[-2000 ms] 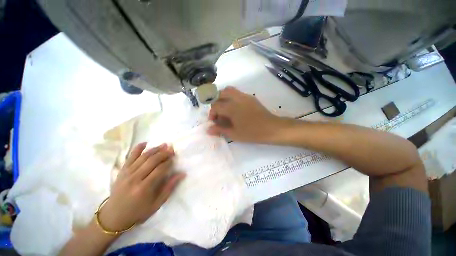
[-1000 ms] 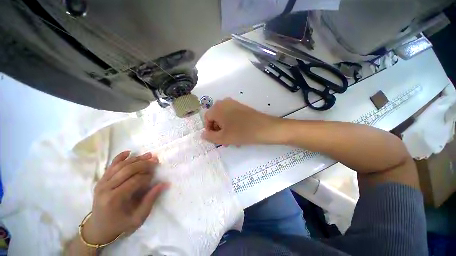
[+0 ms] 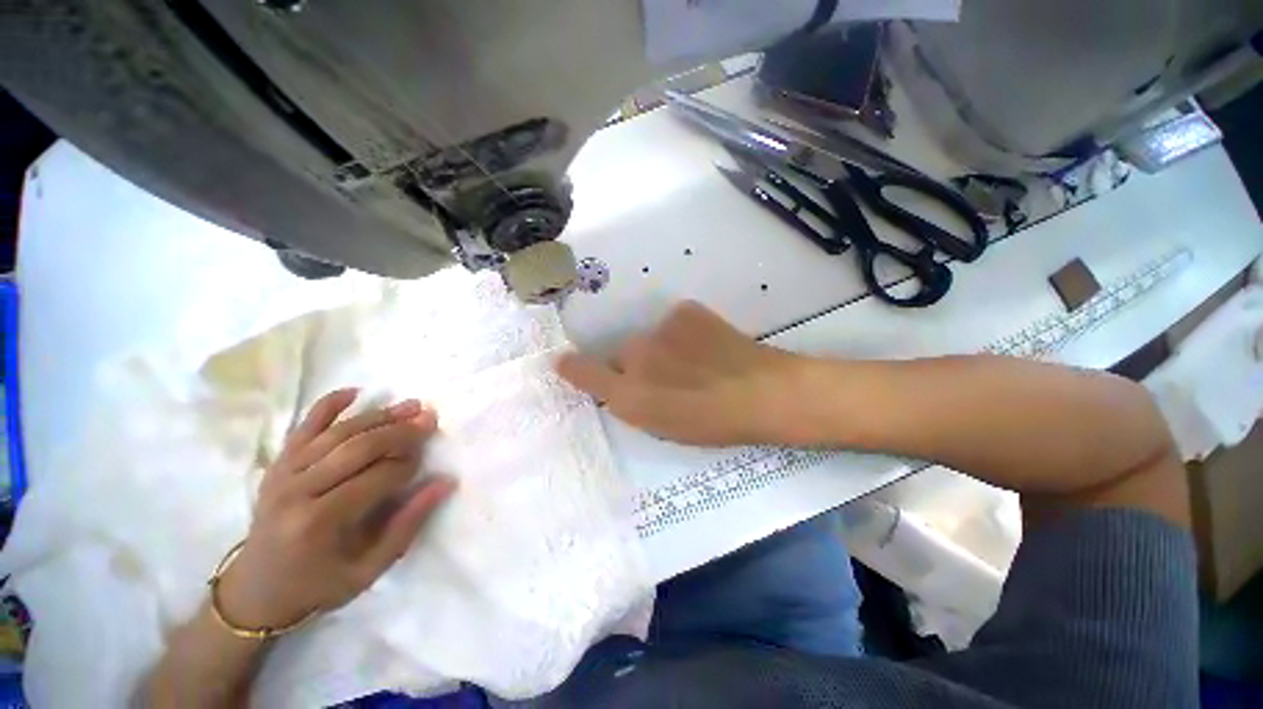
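A white and cream garment piece [image 3: 513, 471] lies over the table's left part and hangs to the lap, its far edge under the sewing machine head [image 3: 416, 111] beside the beige round knob [image 3: 540, 272]. The needle is hidden by the head and knob. My left hand [image 3: 346, 499], with a gold bangle, lies on the cloth with fingers slightly apart. My right hand [image 3: 693, 377] is at the cloth's right edge, index fingertip touching it, other fingers curled.
Black-handled shears [image 3: 907, 229] and dark snips [image 3: 790, 201] lie right of the head, with a dark rectangle [image 3: 827, 67] behind. A small brown square [image 3: 1073, 284] is near the printed ruler [image 3: 734, 488]. White cloth [image 3: 1212, 381] is at the right, a blue bin edge [image 3: 11, 388] far left.
My right hand has moved back from the knob toward the lap, and its index finger has extended. My left hand stays on the cloth. The camera view has shifted.
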